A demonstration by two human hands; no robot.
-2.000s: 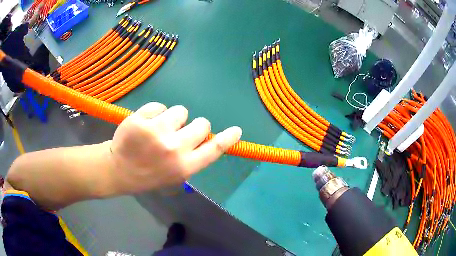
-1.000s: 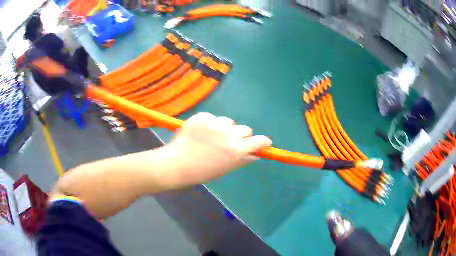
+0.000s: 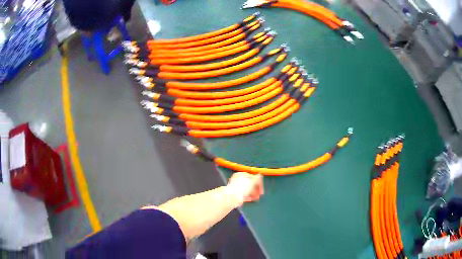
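Observation:
My left hand [image 3: 246, 187] is closed on the lower side of a curved orange cable assembly [image 3: 291, 171], left of its middle. The cable has black sleeves near both ends and metal tips. Its left end reaches past the table edge, and its right end points up and right over the green mat. Whether the cable touches the mat is unclear. My fingertips are blurred. Just above lies a fanned row of similar cable assemblies [image 3: 228, 93], their left tips at the table edge. My right hand is out of the picture.
Another cable group [image 3: 387, 207] stands at right on the green mat [image 3: 324, 202]. More cables [image 3: 309, 10] lie at the top. A clear bag [image 3: 443, 172] is at the right rim. Left, on the floor side, are a red box [image 3: 35, 162], a blue stool [image 3: 104, 48] and a dark seated shape.
The view has swung left. My left hand has moved the cable from over the mat's middle to beside the fanned row. The heat gun has left the picture.

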